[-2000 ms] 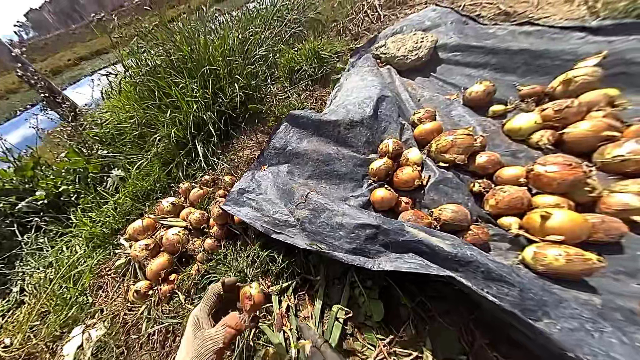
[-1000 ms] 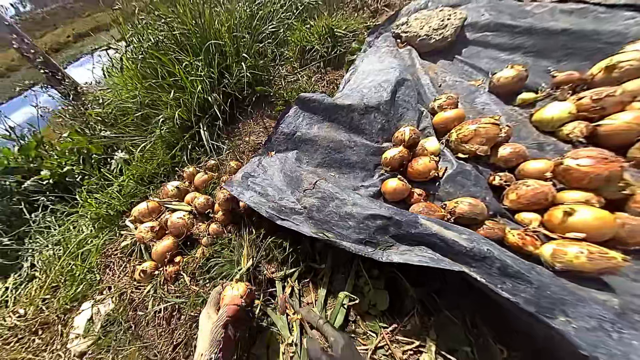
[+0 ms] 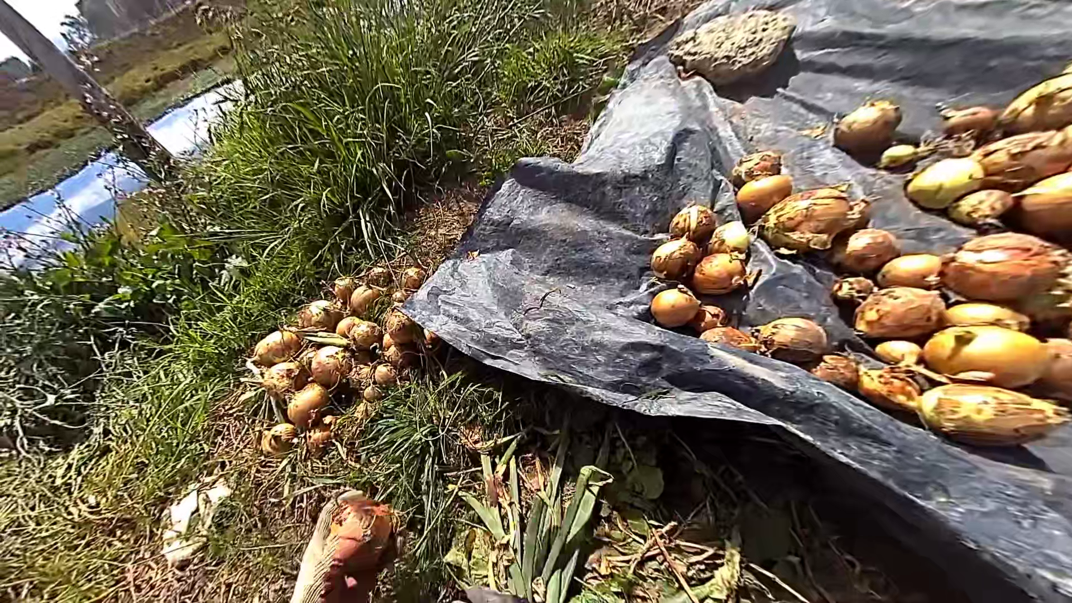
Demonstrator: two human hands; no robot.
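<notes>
My left hand [image 3: 339,557], in a pale, soiled work glove, is at the bottom edge, closed around an onion [image 3: 362,523] that shows at its fingers. Up and to the right of it, a dark tip at the bottom edge [image 3: 494,595] may be part of my right hand or a tool; too little shows to tell. A heap of small onions [image 3: 331,364] lies on the grass beyond my left hand. Many larger onions [image 3: 988,356] rest on a dark plastic sheet [image 3: 544,310] at the right. Cut green onion leaves [image 3: 540,528] lie on the ground between my left hand and the sheet.
A rough stone [image 3: 733,46] weighs on the sheet's far part. Tall grass [image 3: 368,117] grows beyond the heap. A leaning post [image 3: 84,88] and a strip of water [image 3: 109,188] are at the upper left. A white scrap [image 3: 193,519] lies at the lower left.
The dark shape of my right hand, seen beside the leaves earlier, has dropped almost out of view. My left hand still holds an onion.
</notes>
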